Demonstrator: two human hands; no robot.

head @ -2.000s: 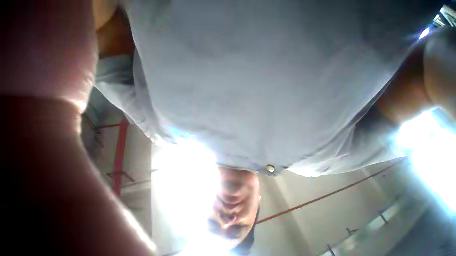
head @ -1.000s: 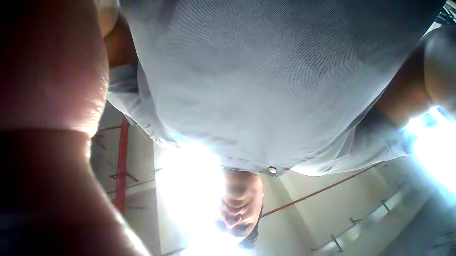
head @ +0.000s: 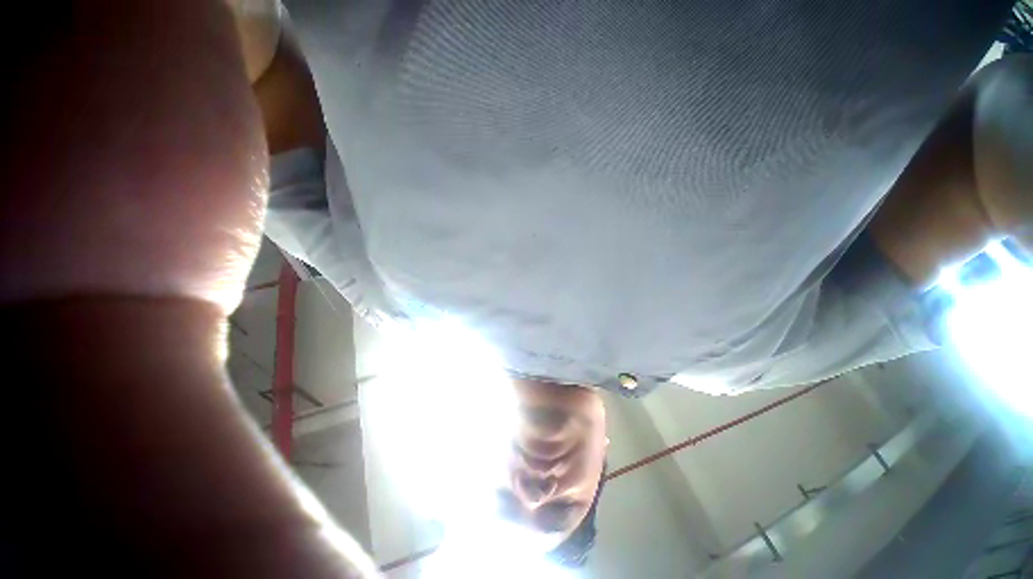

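No work piece shows. A person in a grey shirt (head: pixel 634 204) fills the upper middle, seen from below and upside down. Bare arms show at the left (head: pixel 292 107) and right (head: pixel 935 192), cut off by the picture's edge. A large, dark, blurred skin shape (head: pixel 125 226) with a crease fills the left side, very close to the lens; whose it is cannot be told. No hand is recognisable as my left hand or my right hand, and no fingers show.
A pale ceiling (head: pixel 668 498) lies behind the person. A red pipe (head: pixel 284 362) runs at the left and a thin red line (head: pixel 719 430) crosses at the right. Very bright lights glare at the lower middle (head: pixel 442 418) and right edge (head: pixel 1002 328).
The blurred skin shape reaches farther right across the left side. The person and ceiling have shifted slightly right in the picture.
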